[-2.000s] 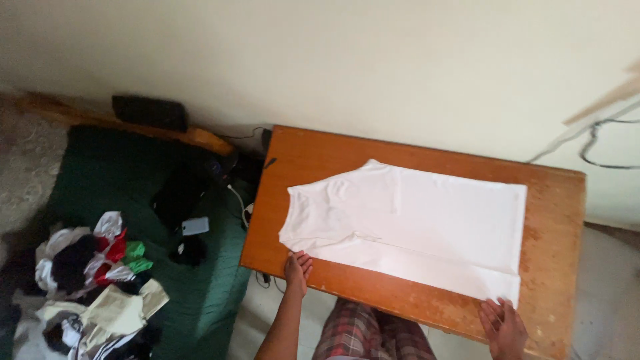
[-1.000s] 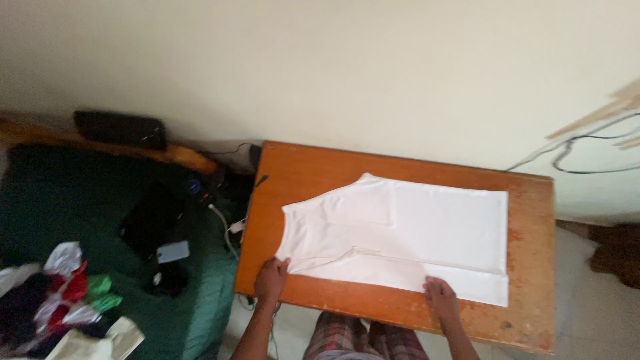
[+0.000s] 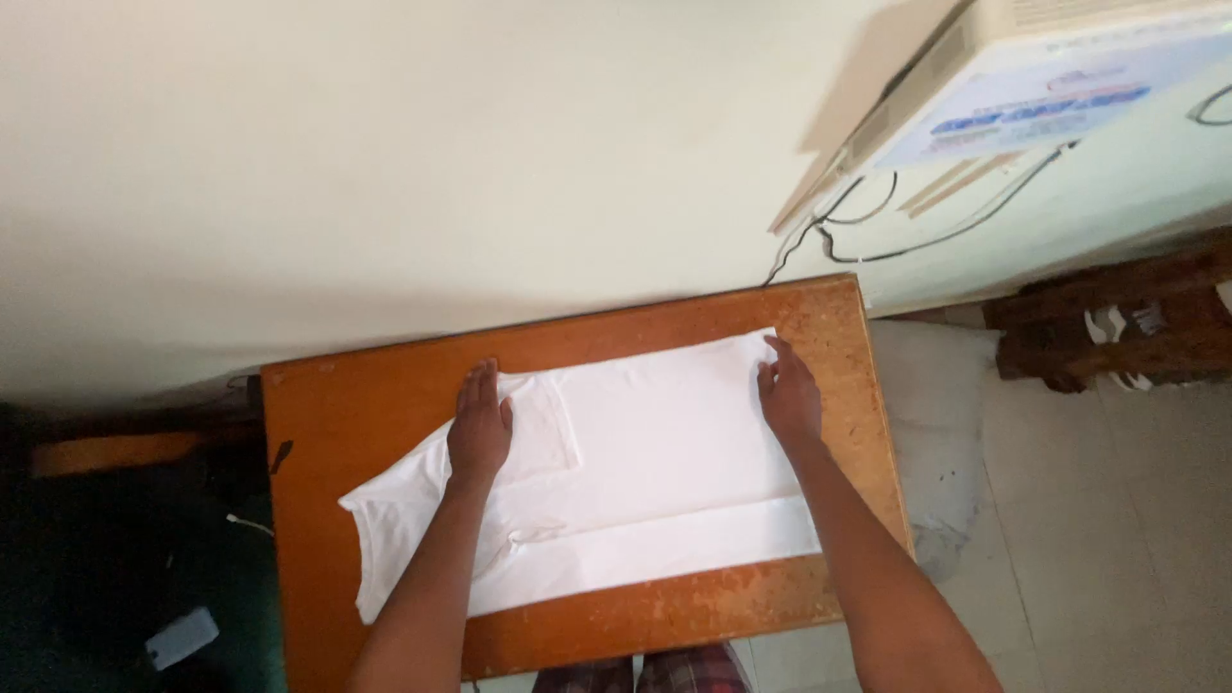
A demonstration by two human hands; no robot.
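A white cloth garment [image 3: 664,433], folded lengthwise, lies flat on a wooden table [image 3: 654,621]. Its narrower, curved end points left and its straight hem is at the right. My left hand [image 3: 479,428] rests on the far edge, near the folded-over sleeve [image 3: 539,433], with its fingers close together; whether it pinches the cloth, I cannot tell. At the far right corner, my right hand [image 3: 791,390] touches the garment with thumb and fingertips. A rumpled fold [image 3: 529,536] runs along the near part of the cloth.
A pale wall [image 3: 385,173] stands behind the table. Cables [image 3: 905,252] hang beneath a white box [image 3: 1049,96] at upper right. A whitish sack [image 3: 934,423] lies right of the table, near a dark wooden rack [image 3: 1049,327]. A phone [image 3: 183,637] lies at lower left.
Both hands have moved from the garment's near edge to its far edge, the right one now at the far hem corner. The view has turned to the right.
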